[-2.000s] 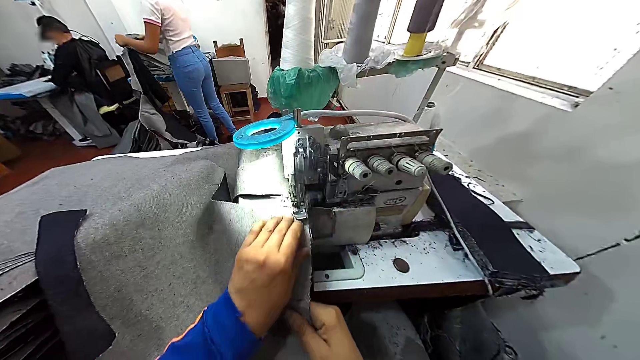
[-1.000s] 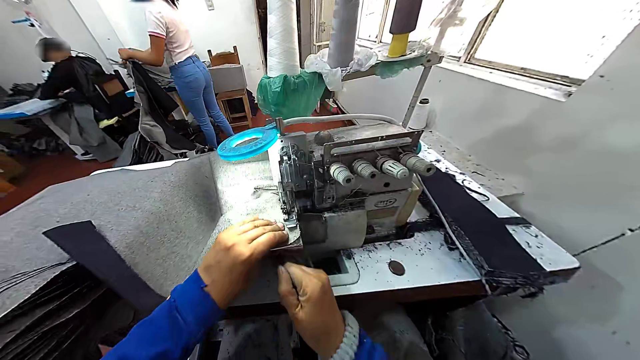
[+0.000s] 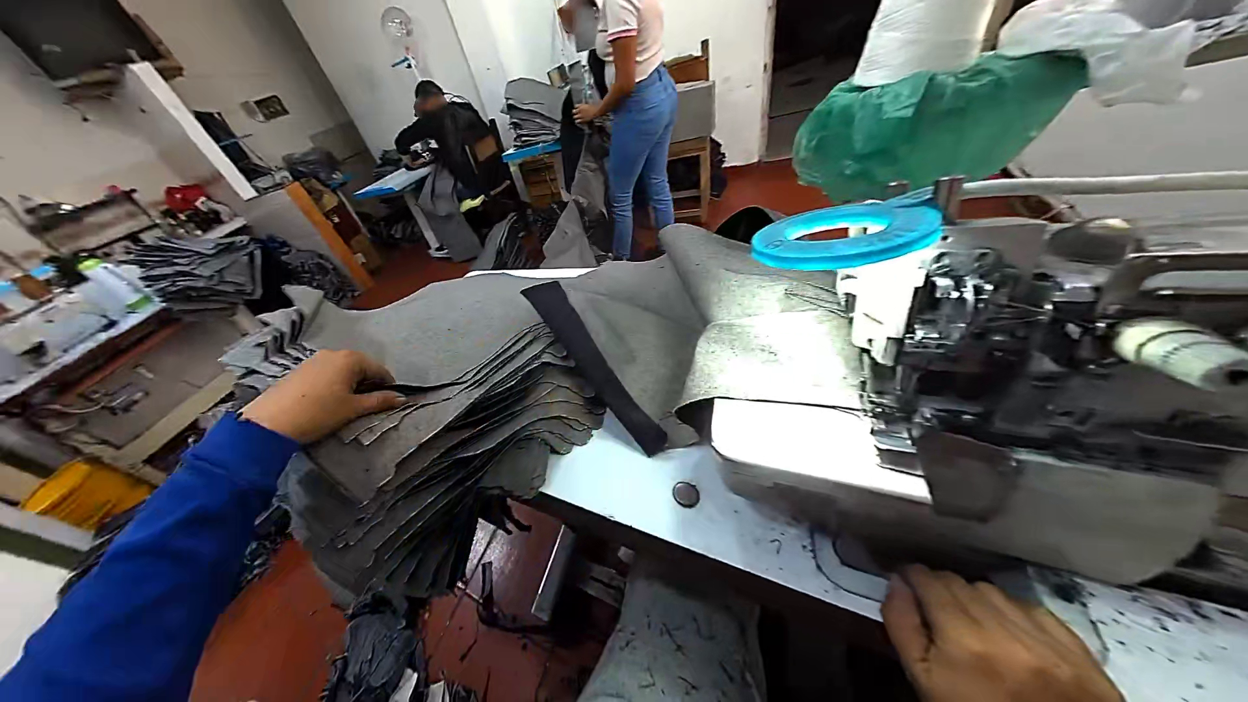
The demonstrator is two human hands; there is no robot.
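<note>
My left hand [image 3: 327, 395] lies at the left edge of a fanned stack of grey fabric pieces [image 3: 468, 419], thumb on top; whether it grips a layer is hidden. A dark fabric strip [image 3: 597, 366] rests slantwise beside the stack. Grey fabric [image 3: 770, 341] reaches over the bed of the overlock sewing machine [image 3: 975, 390], near its presser area. My right hand [image 3: 985, 634] rests at the table's front edge below the machine, fingers curled; what is under them cannot be seen. A blue ring [image 3: 846, 236] sits on the machine's top left.
The white table [image 3: 634, 487] has a front edge above dark scraps on the floor. Green plastic [image 3: 936, 127] wraps a thread cone's base. Another person [image 3: 639, 117] stands at the back and one sits at a table [image 3: 448, 136]. Fabric piles [image 3: 195, 268] lie at left.
My left hand has moved left from the machine's sewing area to the grey stack. My right hand stays near the front edge below the machine. The view has swung left.
</note>
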